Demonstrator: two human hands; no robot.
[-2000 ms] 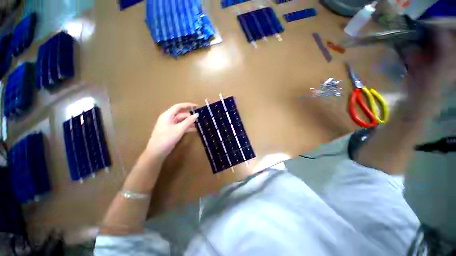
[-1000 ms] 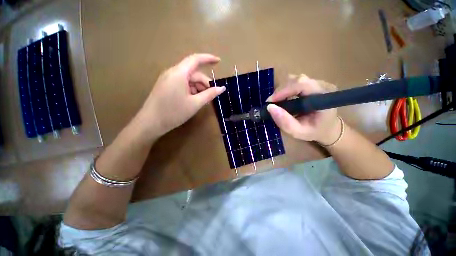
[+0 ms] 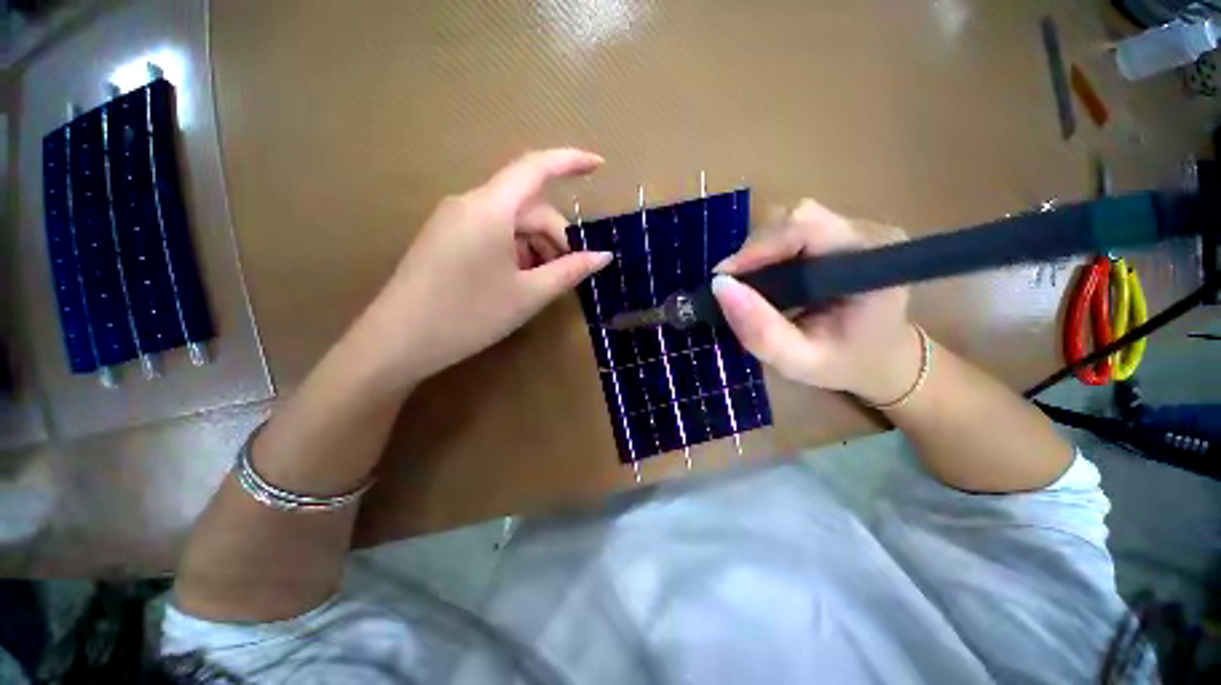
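Observation:
A dark-blue solar cell (image 3: 676, 388) with silver tabbing ribbons lies on the tan sheet in front of me. Ribbon ends stick out past its top and bottom edges. My right hand (image 3: 824, 301) is closed around the black soldering iron (image 3: 964, 261) near its front end. The iron's tip is at the leftmost ribbon, around mid-height of the cell; whether it touches is unclear. My left hand (image 3: 489, 268) has its thumb on the cell's upper left edge and its index finger raised away. Some fingers are curled and partly hidden beside the corner.
A finished cell stack (image 3: 127, 228) lies on a clear sheet at the left. Red and yellow scissors (image 3: 1105, 321) lie at the right, partly behind the iron. A grey strip (image 3: 1058, 78), an orange-brown piece (image 3: 1089, 94) and a white bottle (image 3: 1165, 50) are at the upper right.
Since two seconds ago, the iron has come over the cell in my right hand and the view has moved closer. Over the last second, the hands and cell have shifted only slightly in view.

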